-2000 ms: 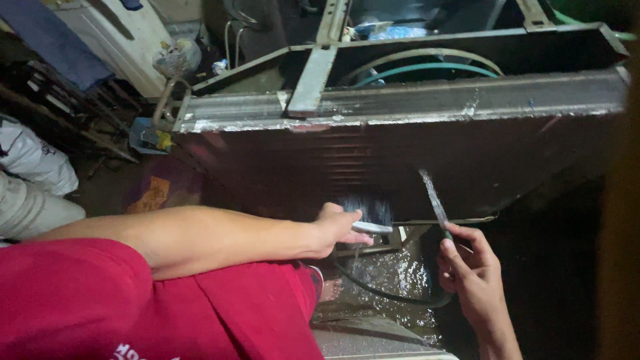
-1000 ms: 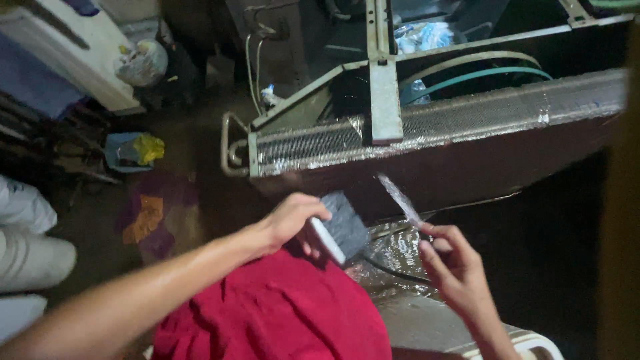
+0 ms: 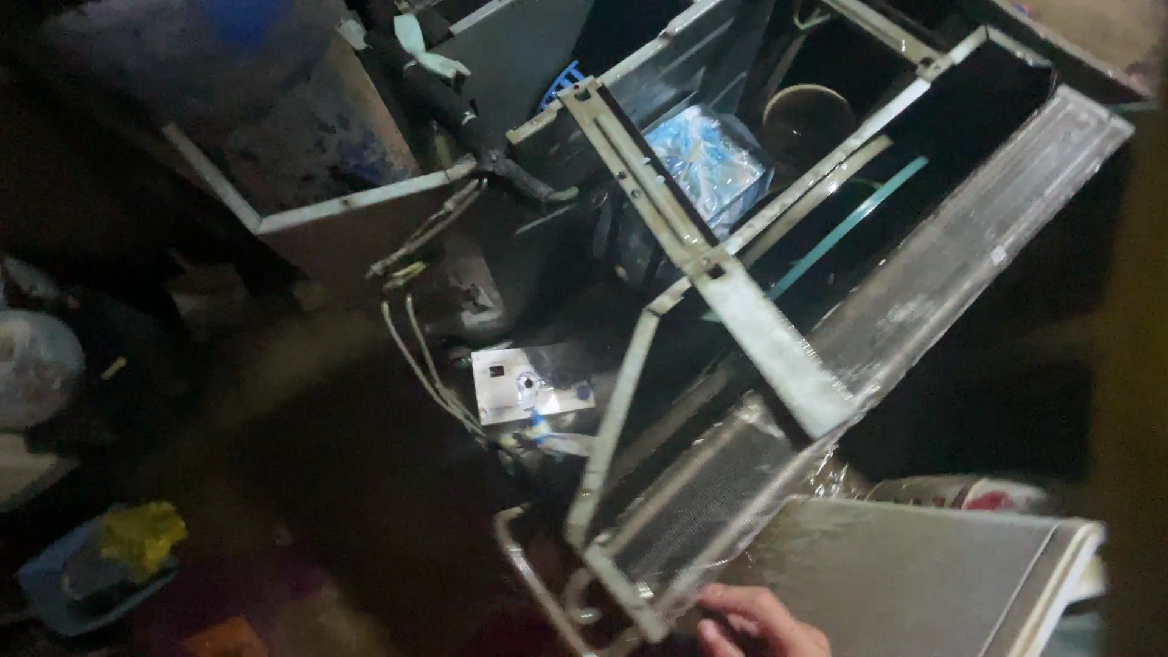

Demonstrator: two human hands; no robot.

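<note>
At the bottom edge, my right hand [image 3: 757,622] is partly in view, its fingers curled round a dark, blurred thing that looks like the hose end. Its fingertips are beside the lower end of a finned metal heat-exchanger coil [image 3: 707,502], which runs diagonally up to the right and looks wet. A pale metal bracket [image 3: 776,342] crosses the coil and joins a metal frame [image 3: 620,411]. Below the bracket, some water glints [image 3: 829,470]. My left hand and the brush are out of view.
A pale panel [image 3: 903,566] lies right of my hand. Behind the frame are a blue-and-white plastic-wrapped bundle [image 3: 703,169] and a teal tube [image 3: 849,228]. Loose wires [image 3: 424,351] hang near a metal plate [image 3: 506,388]. A blue basin [image 3: 55,584] with a yellow cloth stands lower left.
The view has swung strongly, tilting the coil. My left hand, earlier holding a brush, has left the view. My right hand, earlier holding the running hose, now shows only at the bottom edge.
</note>
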